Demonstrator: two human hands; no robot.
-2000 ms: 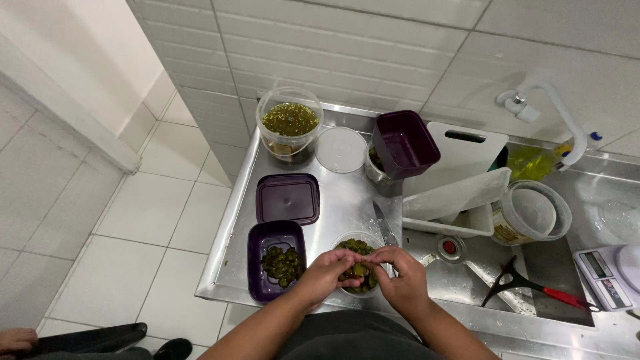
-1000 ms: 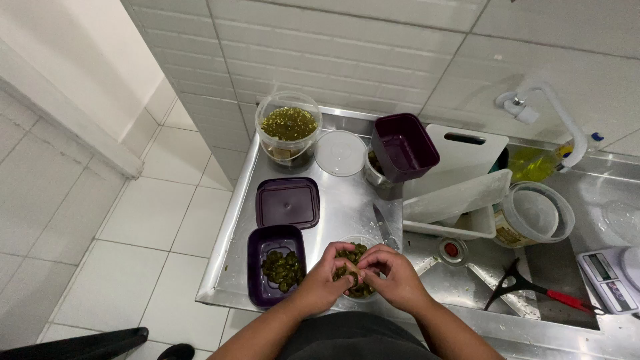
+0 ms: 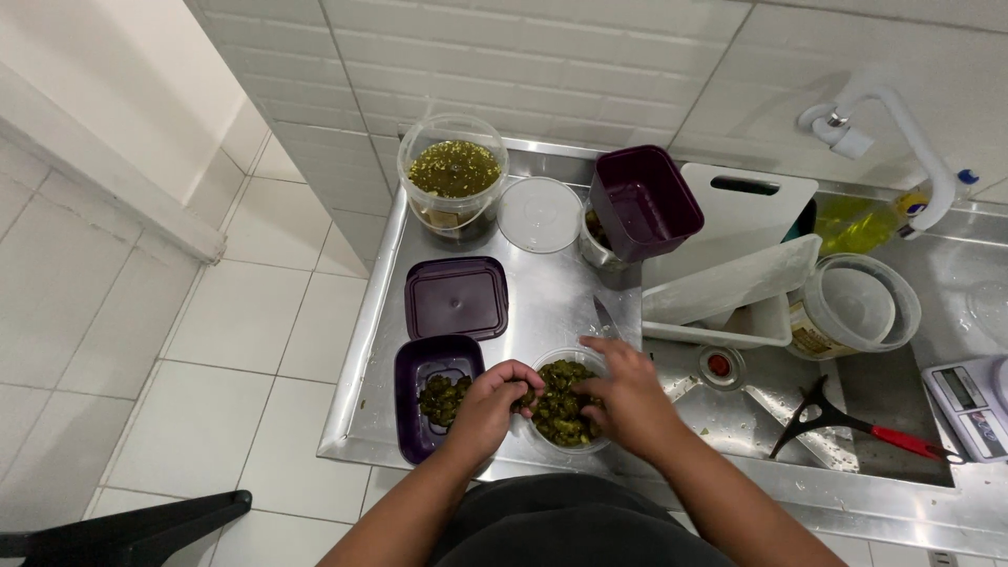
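My left hand [image 3: 504, 396] holds a small dark green piece of food [image 3: 526, 398] in its curled fingers, between two containers. My right hand [image 3: 622, 386] reaches with spread fingers over a round clear tub [image 3: 535, 364] of dark green pieces [image 3: 564, 398], thumb and fingertips at the food; whether it grips a piece cannot be told. Left of my left hand, a purple rectangular container [image 3: 405, 378] holds more green pieces [image 3: 442, 400]. Its purple lid [image 3: 457, 299] lies behind it. A knife [image 3: 602, 315] lies on the steel counter, partly hidden by my right hand.
Behind stand a bucket of green liquid [image 3: 454, 177], a round white lid [image 3: 540, 214] and a purple container [image 3: 646, 201] atop a tub. To the right are a white cutting board [image 3: 740, 205], a white bin [image 3: 748, 340], a red-handled peeler [image 3: 846, 417], a faucet [image 3: 913, 134] and a kitchen scale [image 3: 972, 409].
My hands, together over the round tub one second ago, are now apart. The left has moved left with a piece in its fingers; the right has opened out over the tub.
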